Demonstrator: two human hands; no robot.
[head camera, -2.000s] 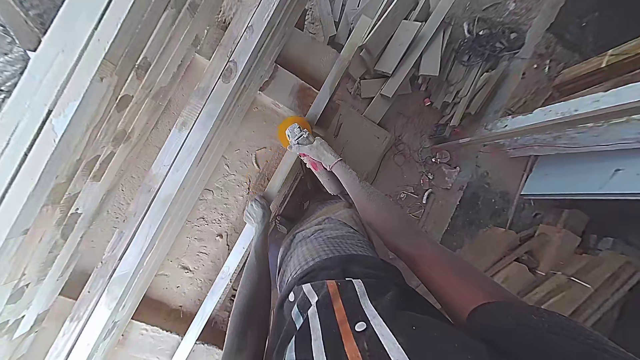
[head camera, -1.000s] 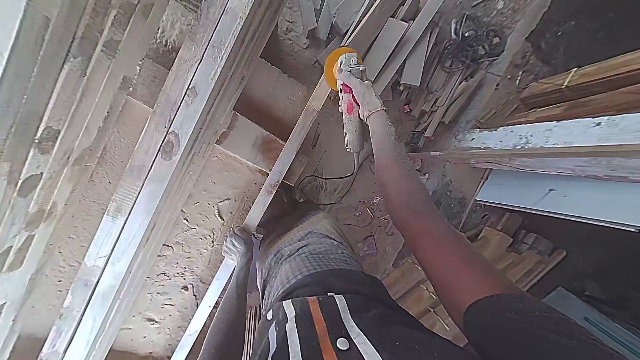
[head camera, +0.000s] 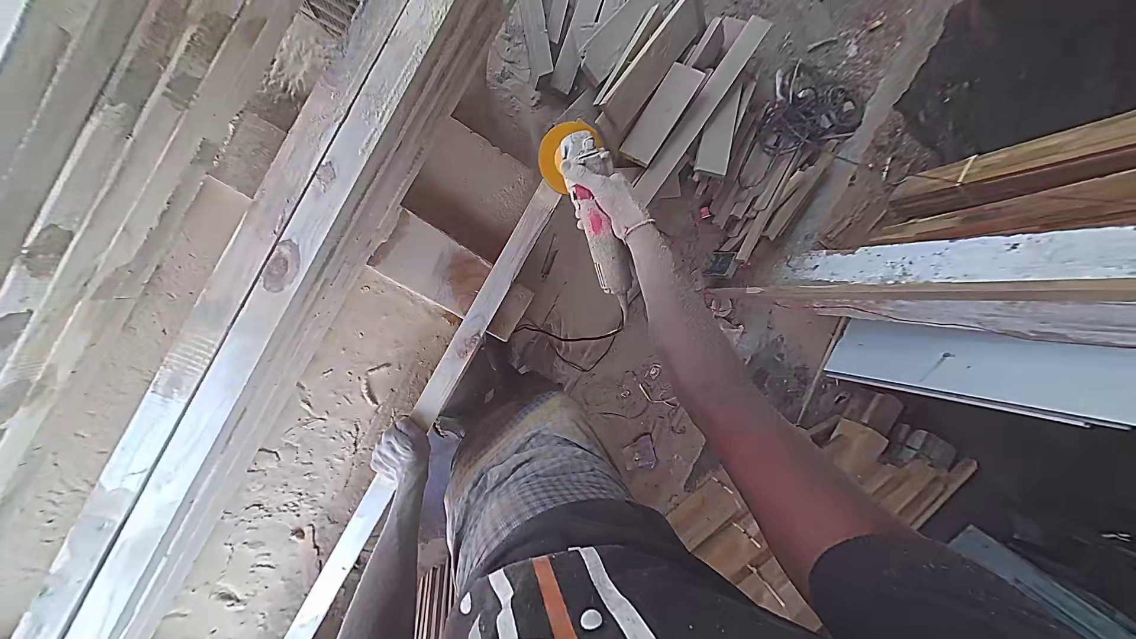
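My right hand (head camera: 612, 200), dusty and pale, is closed around the body of an angle grinder (head camera: 605, 253) with a yellow disc (head camera: 559, 157). The disc lies at the upper part of a long narrow wooden board (head camera: 484, 311) that runs diagonally down to the left; whether it touches the wood cannot be told. My left hand (head camera: 401, 451) grips this board lower down, near my leg. A short wood block (head camera: 510, 312) sits under the board. A dark power cord (head camera: 577, 339) trails from the grinder's lower end.
Long stacked timbers (head camera: 275, 266) run diagonally on the left above sandy ground (head camera: 293, 497). Loose offcuts (head camera: 674, 106) lie at the top beside tangled wire (head camera: 812, 111). Beams (head camera: 958, 266) and a pale panel (head camera: 985, 368) stand at the right, with wood pieces (head camera: 737, 532) below.
My right hand and the grinder have moved up along the board, away from my body. The grinder's body and cord show more than before. My left hand still holds the board.
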